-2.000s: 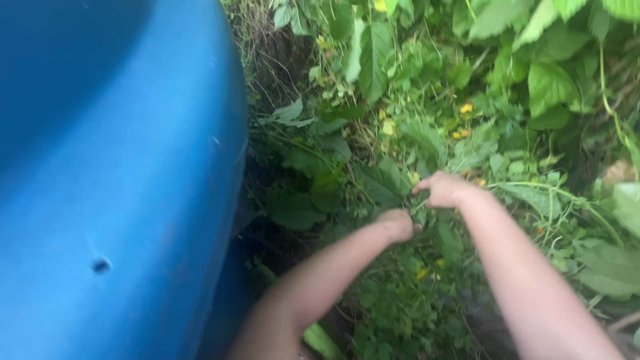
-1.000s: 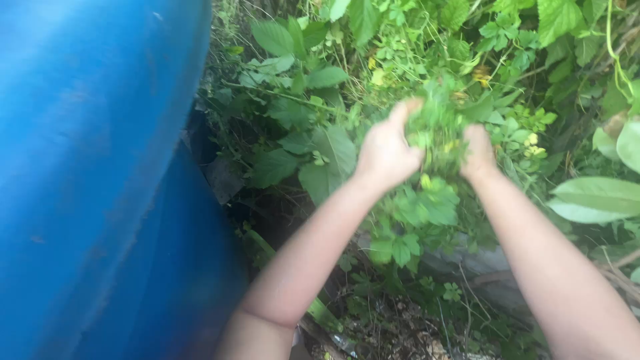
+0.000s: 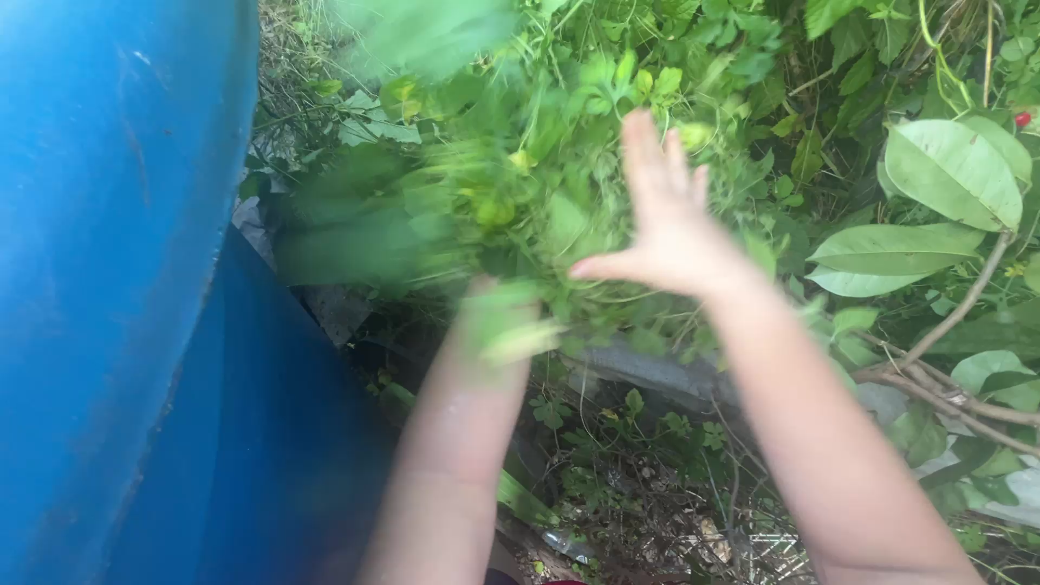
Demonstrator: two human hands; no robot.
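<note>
A large tangle of green vines and leaves (image 3: 561, 187) fills the upper middle of the view, its left side blurred by motion. My right hand (image 3: 666, 211) lies against the right side of this tangle, fingers spread and thumb pointing left. My left hand (image 3: 500, 313) is at the tangle's lower edge, mostly covered by blurred leaves, so its fingers and any hold are hidden.
A big blue plastic container (image 3: 122, 268) stands along the left side. A woody branch (image 3: 967, 301) with broad leaves juts in at the right. Below the tangle run a grey ledge (image 3: 650, 370) and ground with dry litter and a clear plastic bottle (image 3: 567, 544).
The hands were close together on the stems two seconds ago; now they are farther apart, the right one spread open. A larger mass of vines is bunched between and above them.
</note>
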